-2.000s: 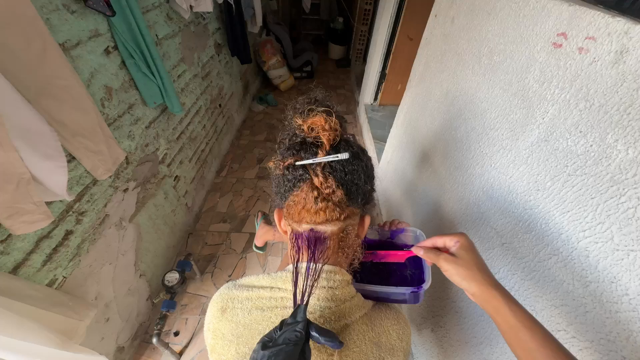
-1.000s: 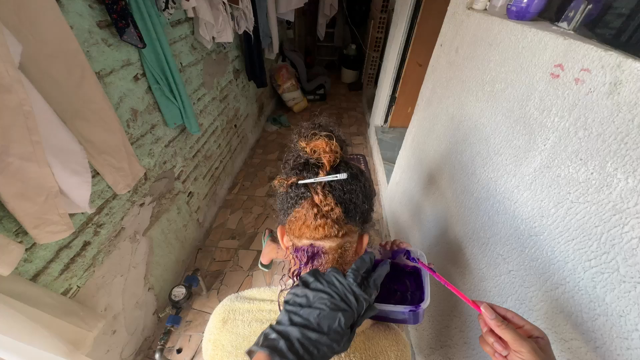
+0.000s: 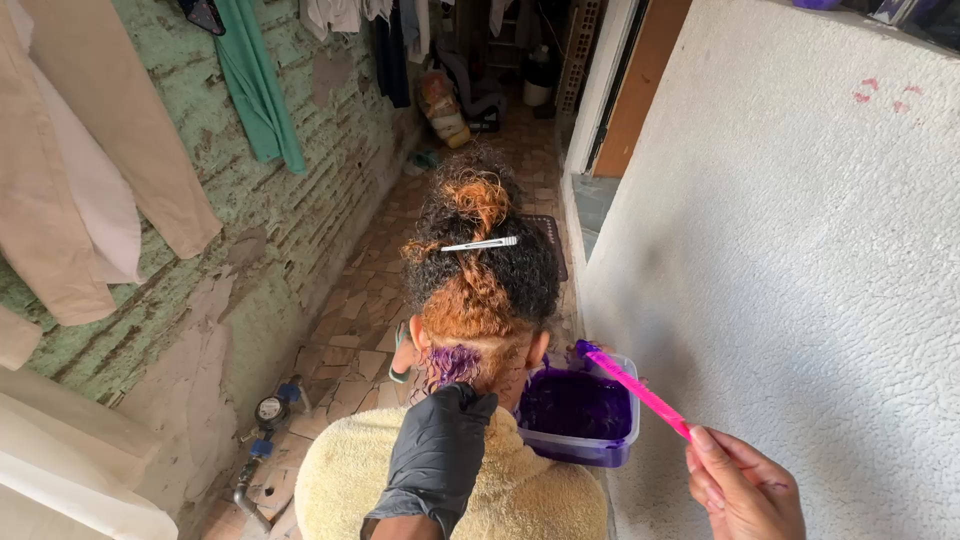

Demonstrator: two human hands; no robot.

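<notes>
Seen from behind, a person's head has dark and orange curly hair (image 3: 469, 307), its upper part held by a silver hair clip (image 3: 480, 244). Purple dye coats a section of hair (image 3: 453, 365) at the left of the nape. My left hand (image 3: 442, 450), in a black glove, pinches hair low at the nape, beside the purple section. My bare right hand (image 3: 742, 480) holds a pink tint brush (image 3: 637, 390), its tip purple, over the far edge of a clear plastic tub (image 3: 634, 427) of purple dye. The seated person's fingers show behind the tub.
A yellow towel (image 3: 345, 472) covers the person's shoulders. A white textured wall (image 3: 795, 247) rises at the right. Clothes (image 3: 112, 127) hang along the green wall (image 3: 300, 217) at the left. A water meter with pipes (image 3: 270, 410) stands low beside that wall. Bags and other items lie farther down the passage.
My left hand first held purple strands stretched downward, then passed across toward the tub, and is now back at the nape. The pink brush has left the tub's dye and is raised over the rim.
</notes>
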